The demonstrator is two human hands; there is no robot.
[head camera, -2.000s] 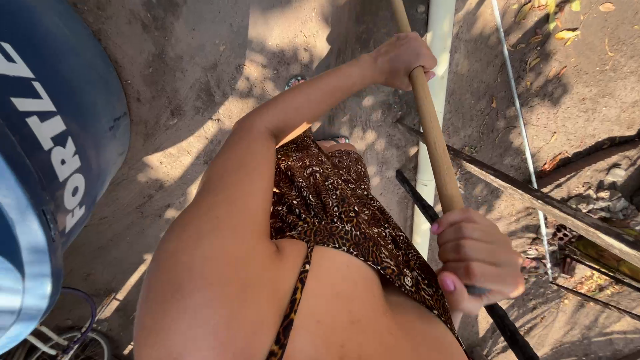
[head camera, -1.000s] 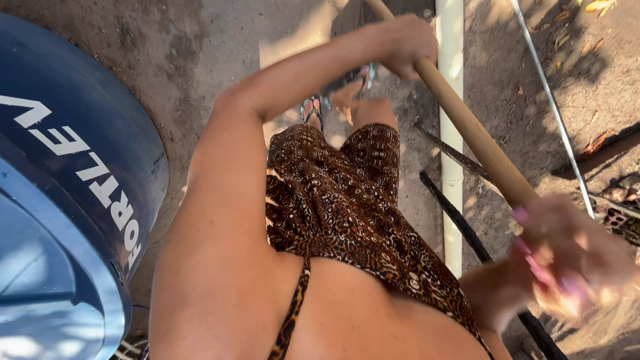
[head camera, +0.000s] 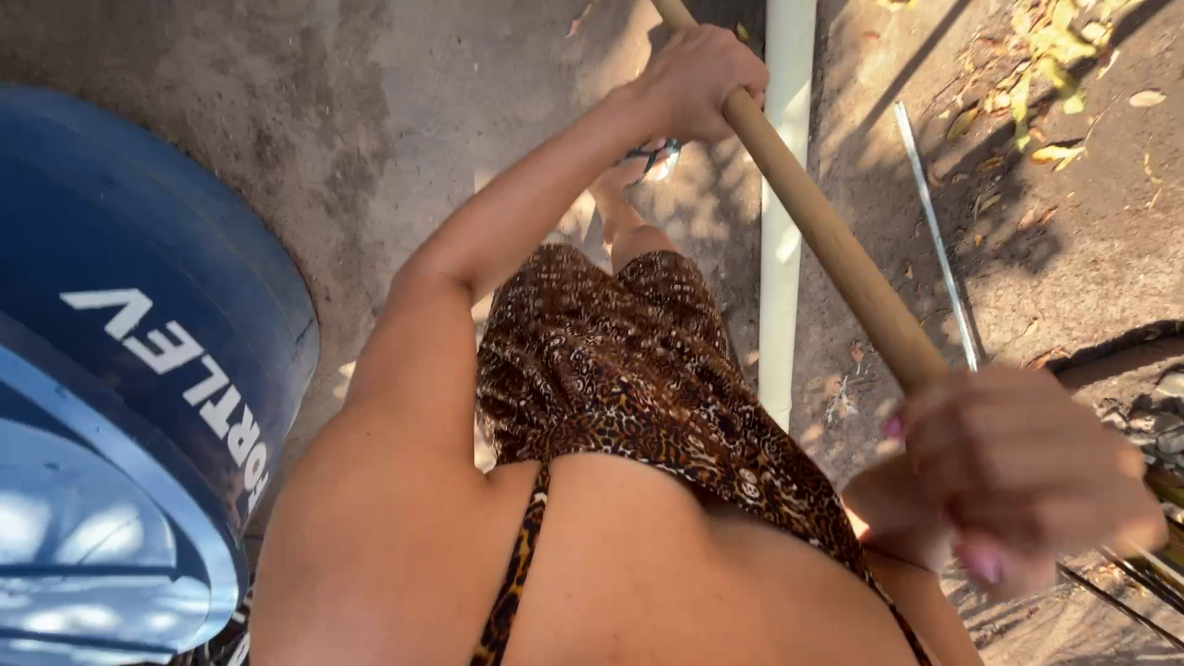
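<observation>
A thick wooden pole (head camera: 832,240) slants from the top centre down to the right; both its ends are out of sight. My left hand (head camera: 708,83) is closed around it near the top of the view, with that arm stretched forward across my body. Lower on the right, my right hand (head camera: 1027,462) grips the pole close to its visible lower part; this hand is blurred, and the pole beyond it is hidden behind the fingers.
A large blue Fortlev water tank (head camera: 157,222) stands at the left. A white pipe (head camera: 786,231) lies on the ground just right of my legs, with a thin metal rod (head camera: 936,231) farther right. Dry leaves (head camera: 1054,83) and stones (head camera: 1156,421) lie on the dirt at the right.
Both hands have stayed on the pole, and my right hand has moved outward to the right. The dark bar that crossed the white pipe earlier is no longer seen there. The view has shifted.
</observation>
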